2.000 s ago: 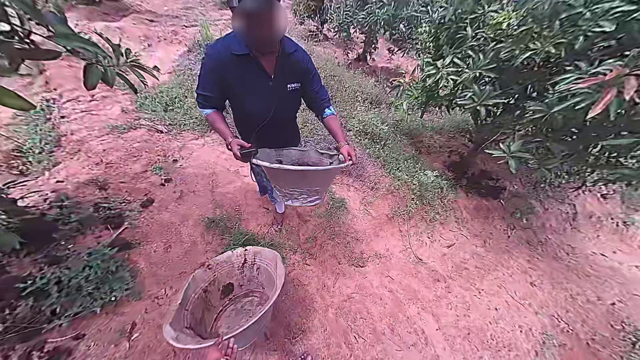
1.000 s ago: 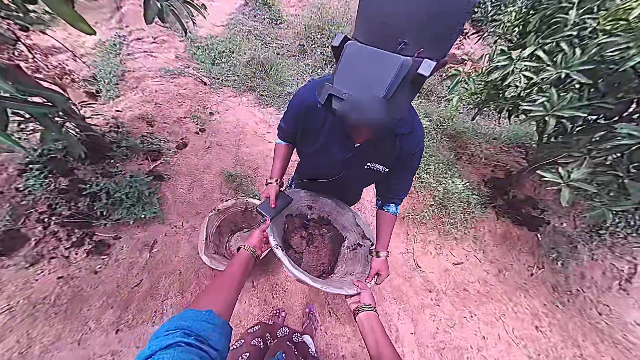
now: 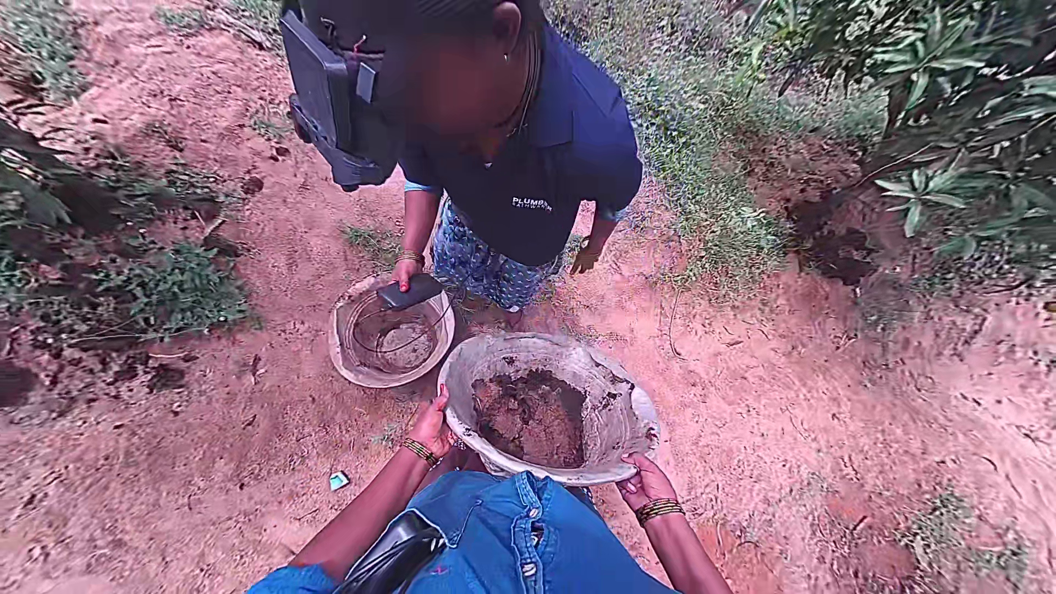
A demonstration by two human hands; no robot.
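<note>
A worn, pale basin (image 3: 615, 371) with a clump of brown soil or dung (image 3: 536, 417) in it is held close to my waist. My left hand (image 3: 433, 427) grips its left rim, and my right hand (image 3: 646, 480) grips the rim at the lower right, thumb on top. Just beyond my left hand, a second, smaller basin (image 3: 342, 363) rests on the ground with dried residue inside. Above that basin another person's hand (image 3: 406, 271) holds a dark, flat device (image 3: 410, 291) with a cable hanging from it.
A person in a dark shirt (image 3: 528, 165) with head-worn gear stands facing me, leaning forward. Leafy shrubs (image 3: 932, 190) grow at the right, and low plants (image 3: 177, 289) at the left. A small light-blue scrap (image 3: 338, 480) lies on the reddish soil.
The filled basin has come from the other person to me; that person's hand has let go of its right side. Both my hands now hold it nearer my body.
</note>
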